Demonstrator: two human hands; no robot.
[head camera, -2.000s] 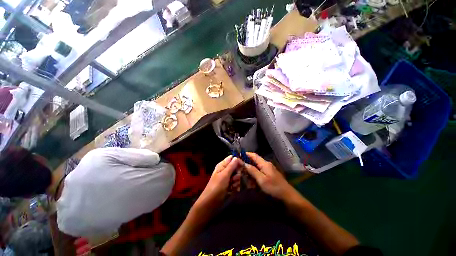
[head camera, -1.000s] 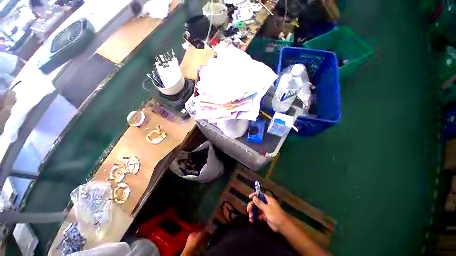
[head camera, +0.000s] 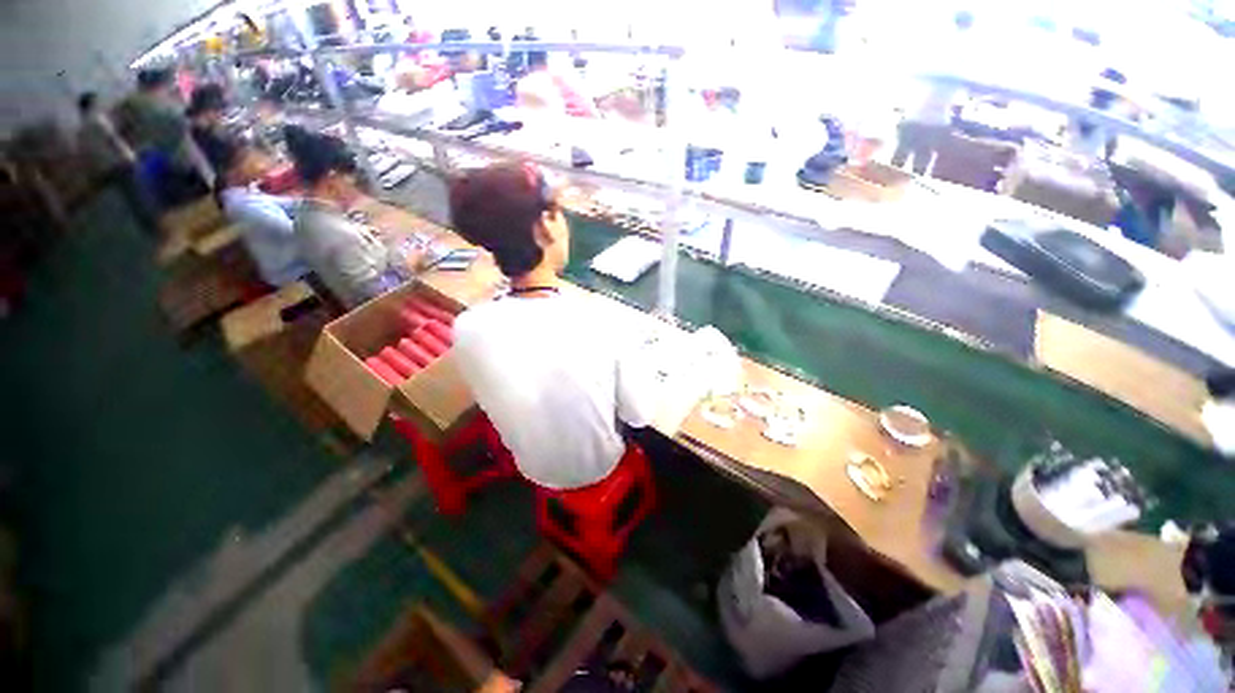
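Observation:
A small blurred skin-toned patch at the bottom edge, left of centre, may be part of my left hand (head camera: 501, 682); its fingers and any hold are not visible. My right hand is out of the picture. The blue-handled tool is not in view. Nearest in front, an open white bag (head camera: 779, 616) with dark contents stands below the bench edge. Ring-shaped parts (head camera: 870, 475) and a round pale piece (head camera: 905, 427) lie on the brown bench top (head camera: 826, 494), beside a crinkled clear bag (head camera: 698, 366).
A seated person (head camera: 549, 386) is at the bench on a red stool (head camera: 596, 515). An open carton (head camera: 355, 363) holds red rolls. A wooden pallet (head camera: 549, 602) lies on the floor. Papers (head camera: 1138, 650) and a tub of white sticks (head camera: 1077, 501) are at the right. More people sit further left.
The view has swung left and up along the line. The right hand with the blue-handled tool has left the picture. The bench parts, tub and papers now appear further right.

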